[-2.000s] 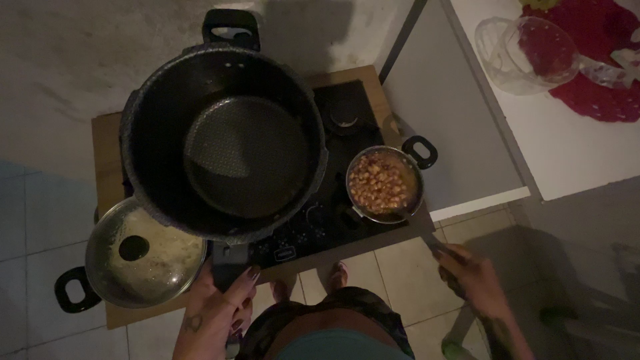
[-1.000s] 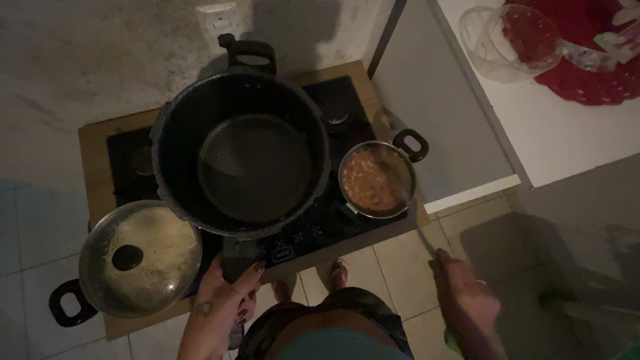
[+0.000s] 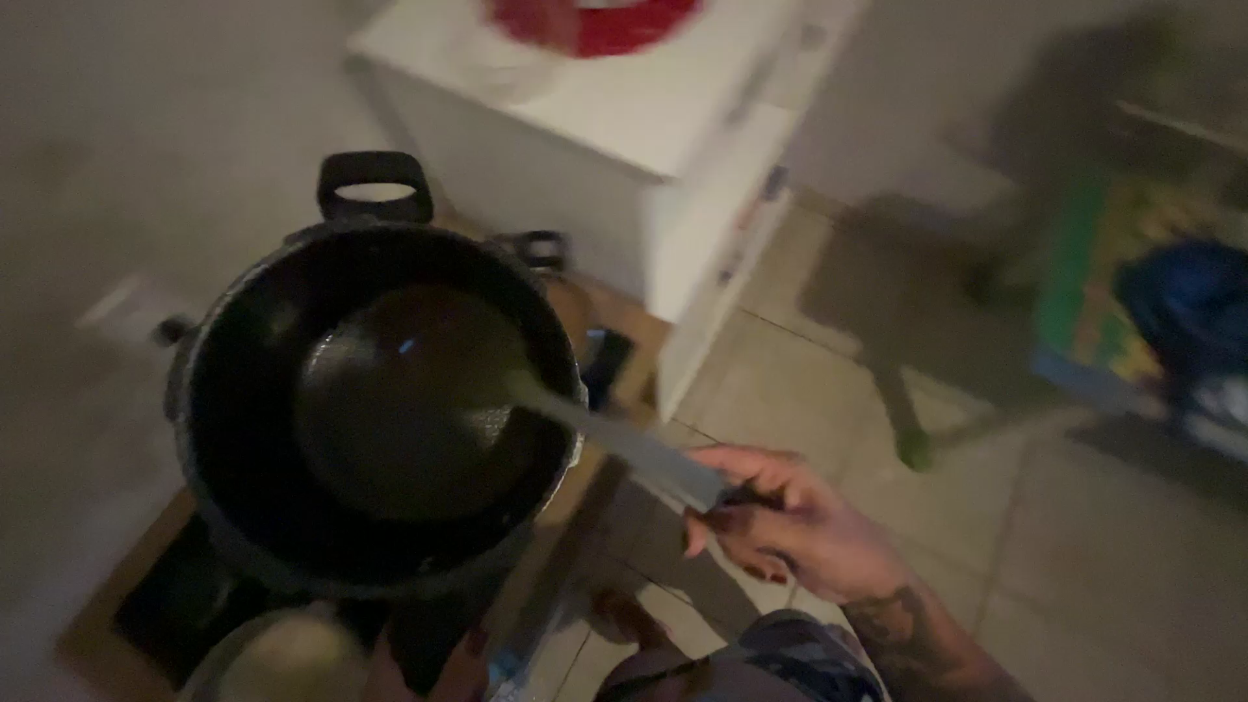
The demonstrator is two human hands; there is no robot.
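Note:
My right hand [image 3: 780, 522] grips the handle of a long utensil [image 3: 634, 444], whose blurred far end reaches over the rim into a large black pot [image 3: 375, 409]. Whether that end touches the pot's bottom cannot be told. At the lower edge, my left hand [image 3: 429, 663] is around the pot's black long handle [image 3: 424, 634]. A small pot [image 3: 565, 302] stands behind the large one, mostly hidden, its loop handle showing. The lidded pan [image 3: 292, 653] is partly in view at the bottom left.
Under the pots is a black cooktop [image 3: 175, 604] on a wooden board [image 3: 107, 624]. A white cabinet [image 3: 575, 117] with a red mat [image 3: 604, 29] stands beyond. Tiled floor [image 3: 936, 546] lies at the right, with a stool-like object and colourful cloth [image 3: 1121, 302]. My legs are below.
My right hand has brought the utensil from the small pot of beans to the large pot. My left hand remains at the long handle. The view has turned and moved strongly.

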